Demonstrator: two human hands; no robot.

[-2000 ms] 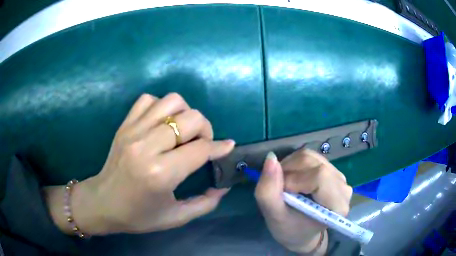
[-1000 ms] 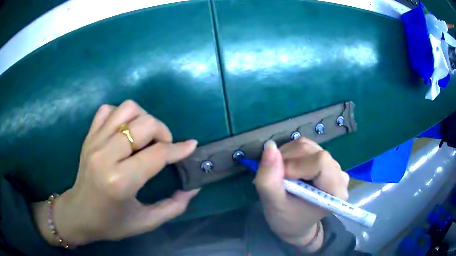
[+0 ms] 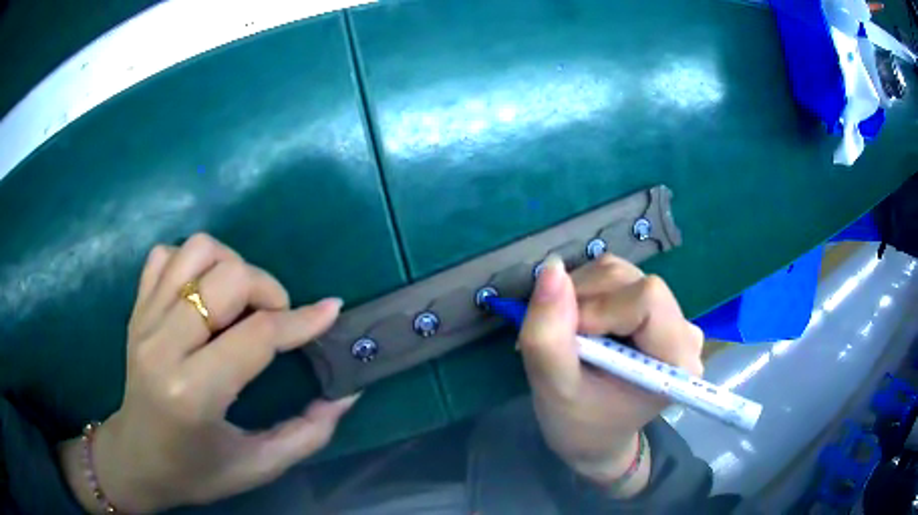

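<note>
A long grey-brown bar (image 3: 393,314) lies slanted on the green mat, with a row of several silver screw heads along its face. My left hand (image 3: 206,372) grips its left end between thumb and index finger. My right hand (image 3: 609,372) holds a white marker pen (image 3: 669,382) with a blue tip. The tip touches the third screw head (image 3: 487,298) from the left. My right thumb and fingers lie close over the screw just right of it and partly cover it.
The green bench mat (image 3: 564,121) has a seam running under the bar. A blue bin (image 3: 808,65) with white crumpled material (image 3: 856,91) stands at the upper right. A blue object (image 3: 780,297) shows beyond the mat's right edge. A white rail (image 3: 151,65) borders the mat's far side.
The bar and my left hand have shifted left in the view. The pen tip has passed from the first screw head to the second, and now to the third. The right hand stays nearly in place.
</note>
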